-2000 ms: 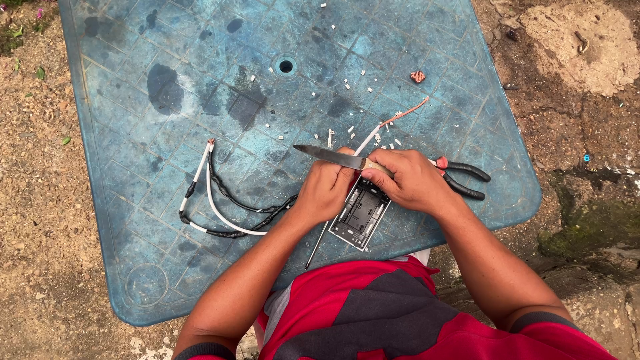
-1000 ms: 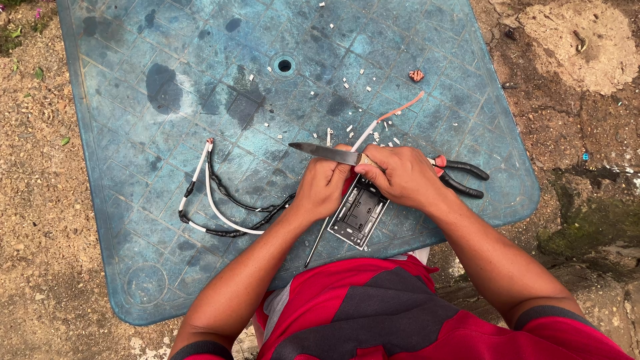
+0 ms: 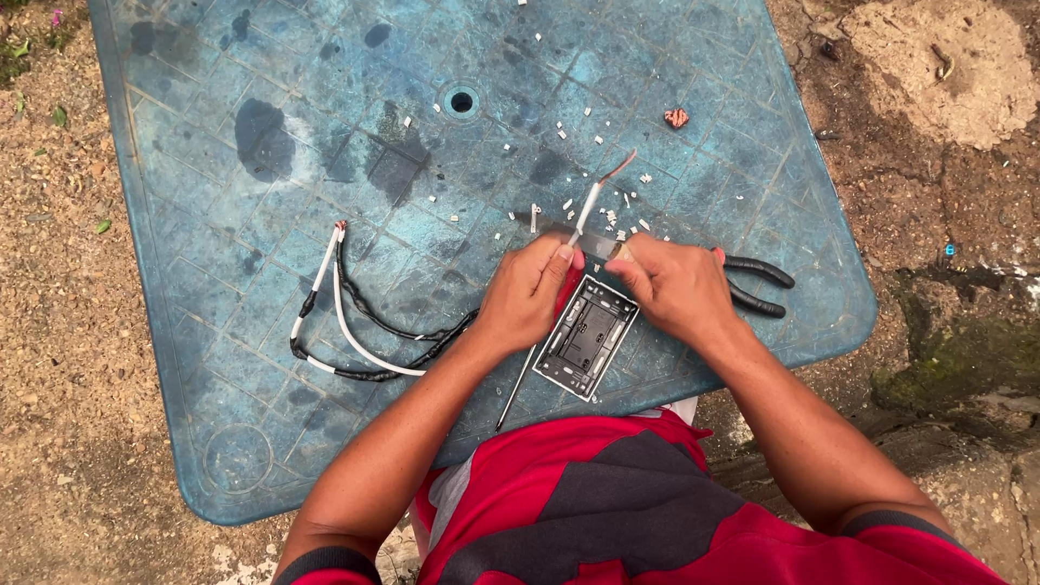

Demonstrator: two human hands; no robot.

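Observation:
My left hand [image 3: 530,291] is closed on a white-insulated wire [image 3: 588,210], whose bare copper strands [image 3: 619,167] point up and right. My right hand [image 3: 678,284] grips a knife by its handle; the knife's blade [image 3: 600,246] lies across the wire just above my left fingertips, pointing left. Under and beside my left hand is a screwdriver with a red handle [image 3: 571,283] and a thin metal shaft [image 3: 515,392]. Between my hands and the table's near edge lies a black plastic electrical box or frame [image 3: 587,337] with a white rim.
Black-handled pliers [image 3: 760,284] lie beyond my right hand. Black and white wires [image 3: 345,321] with black tape curve at left. White insulation scraps [image 3: 611,218] and a copper wire ball [image 3: 676,119] are scattered on the blue plastic table [image 3: 244,341], which has a hole [image 3: 461,101].
The knife's blade has moved down and now crosses the wire close to my left fingers. The wire stands more upright, and its bare copper end has shifted to the left.

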